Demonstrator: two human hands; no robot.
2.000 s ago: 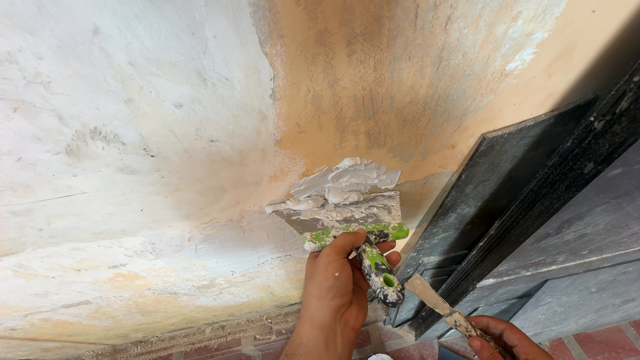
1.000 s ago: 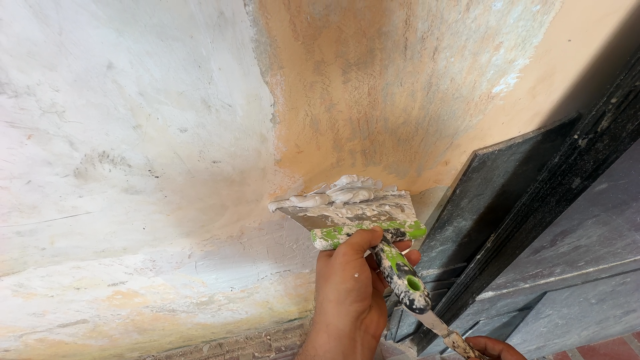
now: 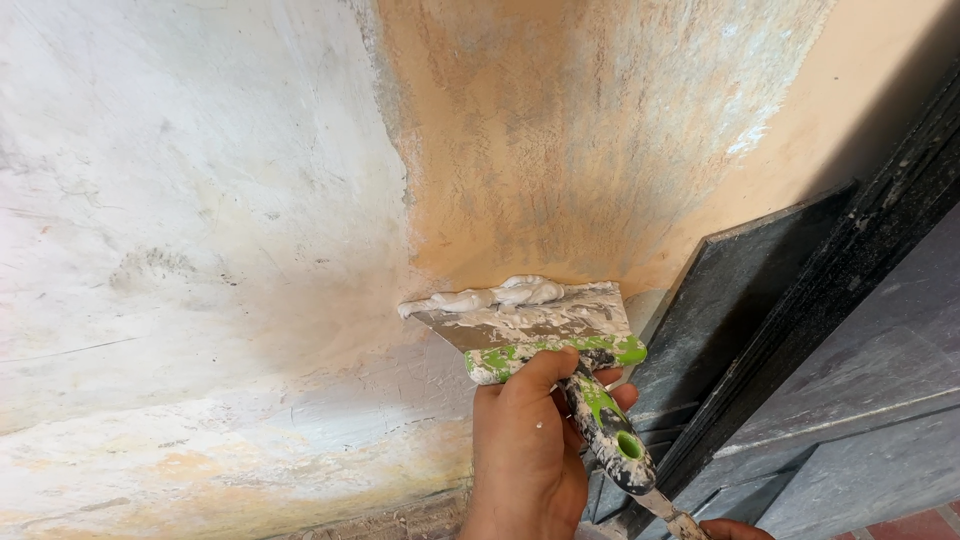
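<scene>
My left hand [image 3: 529, 442] grips the green and black handle of a wide taping knife [image 3: 540, 326], which is spattered with dried compound. A thick ridge of white filler [image 3: 495, 295] lies along the blade's front edge, against or just off the wall; which of the two cannot be told. At the bottom edge, my right hand [image 3: 731, 529] holds a narrow putty knife [image 3: 671, 514], only its fingers showing. The narrow blade's tip is beside or behind the end of the wide knife's handle.
The wall [image 3: 300, 225] has a whitish filled area on the left and a rough orange painted area at centre. A dark grey panel [image 3: 735, 292] and a black frame [image 3: 810, 315] slant along the right. Red brick paving [image 3: 907, 526] shows at bottom right.
The filler has gone from a broad heap on the wide blade to a narrower ridge along its edge. The putty knife has moved from right of the wide knife's handle to the handle's end.
</scene>
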